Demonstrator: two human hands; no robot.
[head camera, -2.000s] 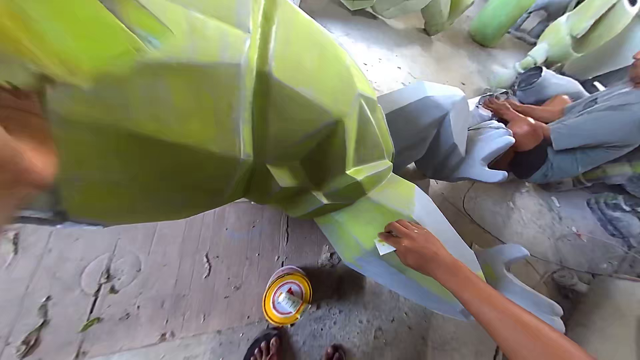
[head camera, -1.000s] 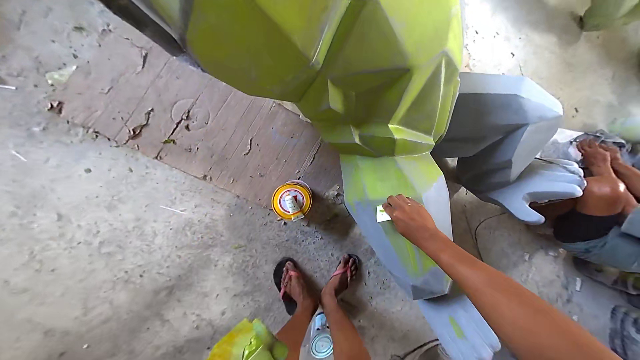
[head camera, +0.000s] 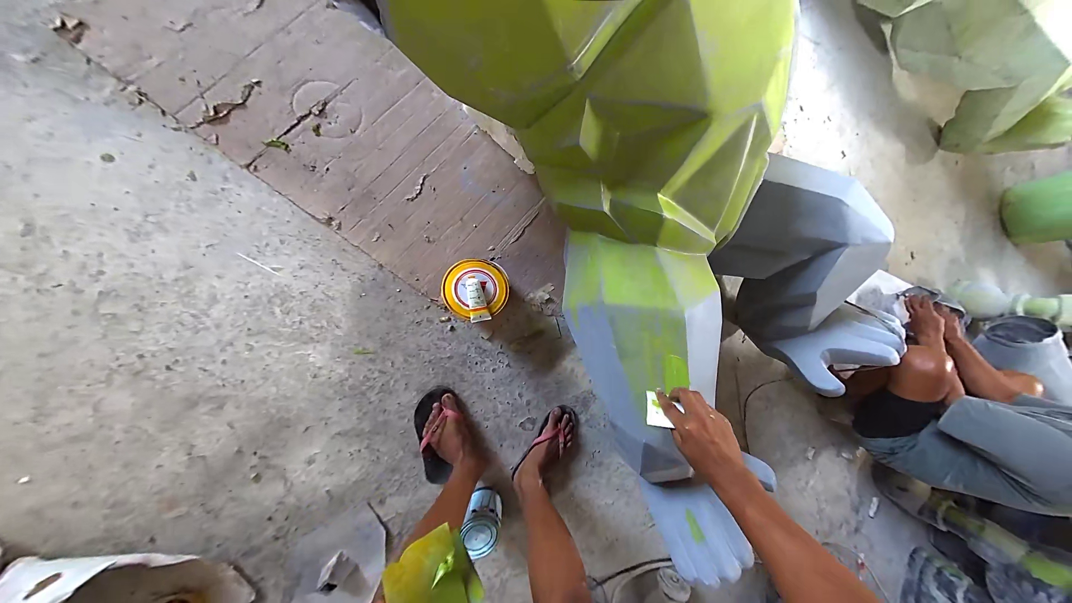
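My right hand (head camera: 702, 429) grips a small white card-like spreader (head camera: 661, 410) and presses it to the grey forearm (head camera: 645, 335) of a large faceted figure. Bright green filler or paint is smeared beside the spreader, and a streak of it marks the figure's grey hand (head camera: 699, 536). The figure's body (head camera: 636, 109) is yellow-green with grey edges. At the bottom, a yellow-green sheet (head camera: 431, 569) with a bright green dab lies in front of my leg; my left hand is not visible, so what holds the sheet is hidden.
A tube lies on a yellow-rimmed can (head camera: 452, 306) on the concrete floor. Flattened cardboard (head camera: 377, 176) runs under the figure. Another can (head camera: 481, 523) stands between my feet. At right a person (head camera: 963, 435) sits near the figure's other grey hand (head camera: 846, 335). Green faceted pieces (head camera: 971, 67) stand behind.
My right hand has moved down the forearm toward the wrist with the spreader. The view has swung considerably since the earliest frame.
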